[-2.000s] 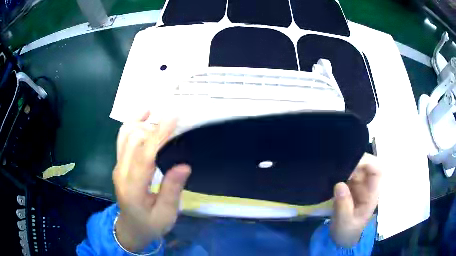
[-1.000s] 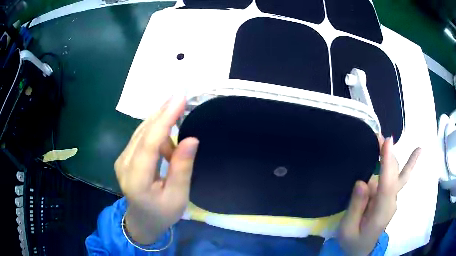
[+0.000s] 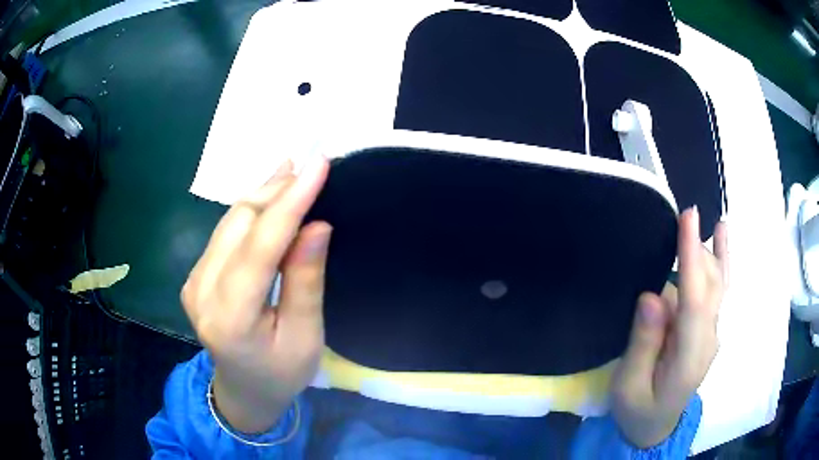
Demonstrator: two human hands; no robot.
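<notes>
A black rounded base pad (image 3: 485, 243) faces me and covers the flat face of a white stand base (image 3: 503, 148), whose rim shows along its top edge. A small grey spot lies right of the pad's middle. My left hand (image 3: 260, 287) grips the left end, thumb on the black face and fingers at the edge. My right hand (image 3: 673, 332) holds the right end, thumb near the lower right corner. A white arm with a round end (image 3: 638, 139) shows behind the base; whether it joins the base is hidden.
A white pad sheet (image 3: 260, 108) with rows of black pads (image 3: 489, 81) lies on the green bench (image 3: 144, 171). White stand parts (image 3: 806, 243) are at the right edge. A yellow tape piece (image 3: 99, 278) is at left, above a dark perforated crate (image 3: 85, 386).
The base has tilted up, so its black face shows more fully. My right hand has shifted right and spread its fingers along the right end. The view has shifted over the pad sheet.
</notes>
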